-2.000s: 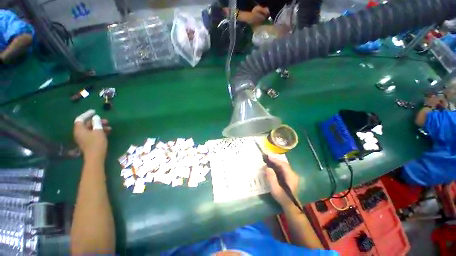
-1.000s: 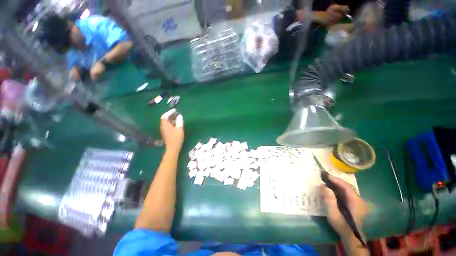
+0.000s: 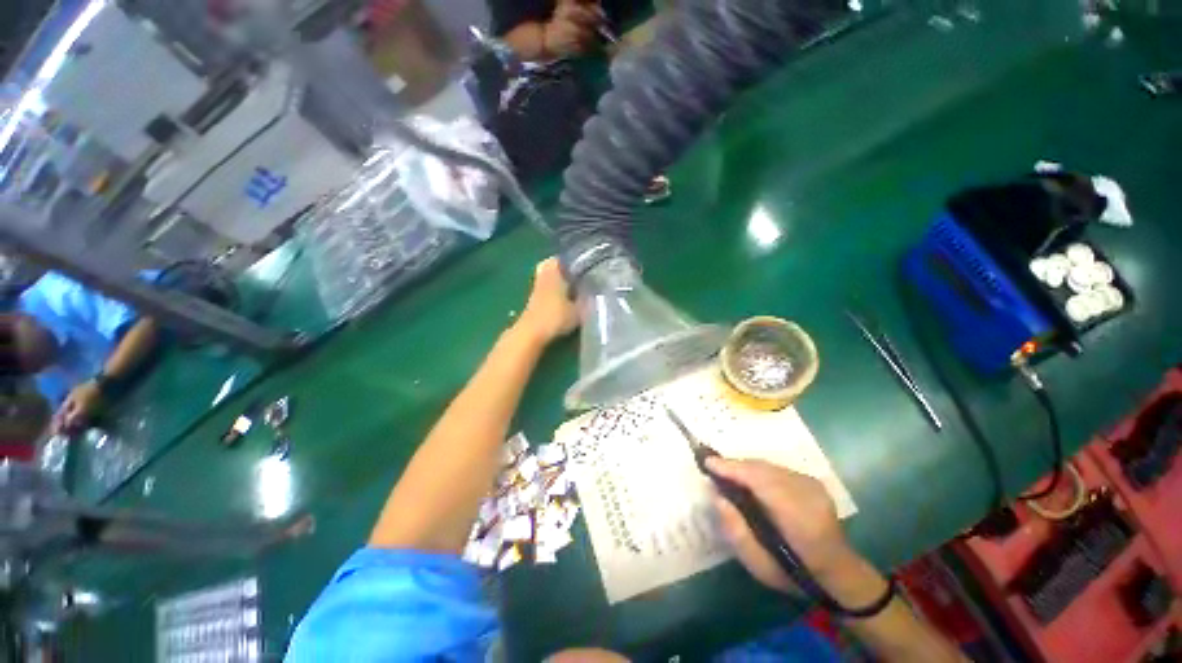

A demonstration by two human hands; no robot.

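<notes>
My right hand [image 3: 775, 521] holds the black soldering iron [image 3: 756, 516], its thin tip above the printed paper sheet [image 3: 655, 525]. Small dark dots lie in rows and clusters on the sheet. My left hand [image 3: 555, 301] is beside the hose end, behind the clear cone hood [image 3: 629, 339]; its fingers are hidden, so I cannot tell what it holds. The round yellow-rimmed tub of metal wool [image 3: 767, 364] sits at the sheet's upper right. The pile of small white squares [image 3: 529, 503] lies left of the sheet, partly covered by my left forearm.
Tweezers [image 3: 897, 369] lie right of the tub, beside the blue soldering station [image 3: 981, 292] with white round pads [image 3: 1078, 282]. The ribbed hose [image 3: 674, 104] arches overhead. Red bins [image 3: 966, 583] are lower right. Small units [image 3: 276, 417] lie left. People's hands show across the bench.
My left hand has moved right from beside the small units to behind the hood. The view has turned and shifted right. My right hand still holds the iron over the sheet.
</notes>
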